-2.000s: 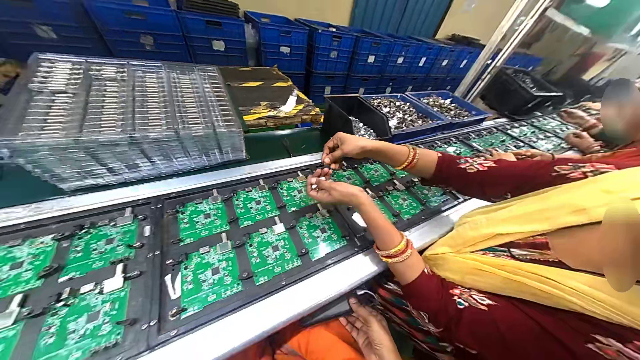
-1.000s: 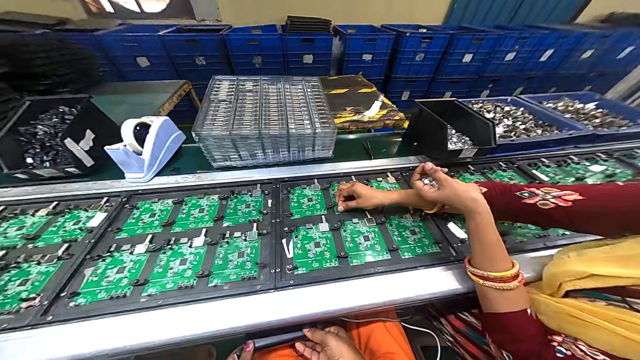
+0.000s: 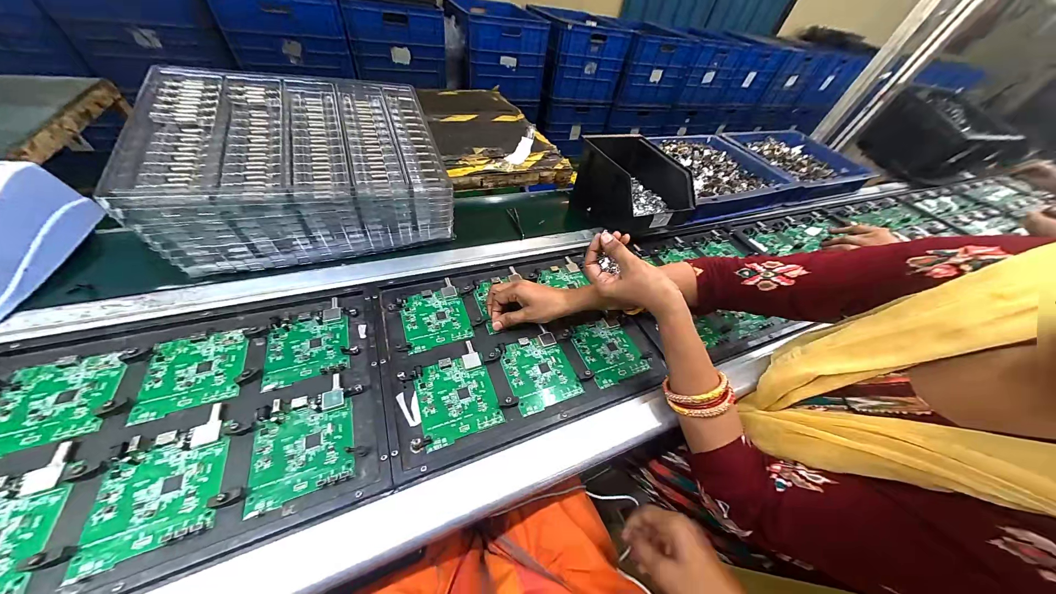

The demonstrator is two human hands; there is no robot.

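Observation:
My right hand (image 3: 678, 549) is low in the head view, blurred, beside the orange cloth (image 3: 520, 544) over my lap. Its fingers are curled near a small pale thing, and I cannot tell whether they hold it. My left hand is out of view. A co-worker in maroon sleeves reaches across from the right. One of their hands (image 3: 524, 304) touches a green circuit board (image 3: 487, 307) in a black tray (image 3: 384, 412); their other palm (image 3: 631, 276) is raised and cups small metal parts (image 3: 609, 265).
Clear plastic trays of metal parts (image 3: 276, 165) stand stacked behind the line. A black bin (image 3: 631, 186) and blue bins (image 3: 734, 169) of metal parts stand to their right. A metal rail (image 3: 528, 470) runs along the near edge.
The co-worker's one hand still reaches to the boards while the other stays raised with parts. My left hand, seen in my lap a second ago, is out of view. The view has swung right.

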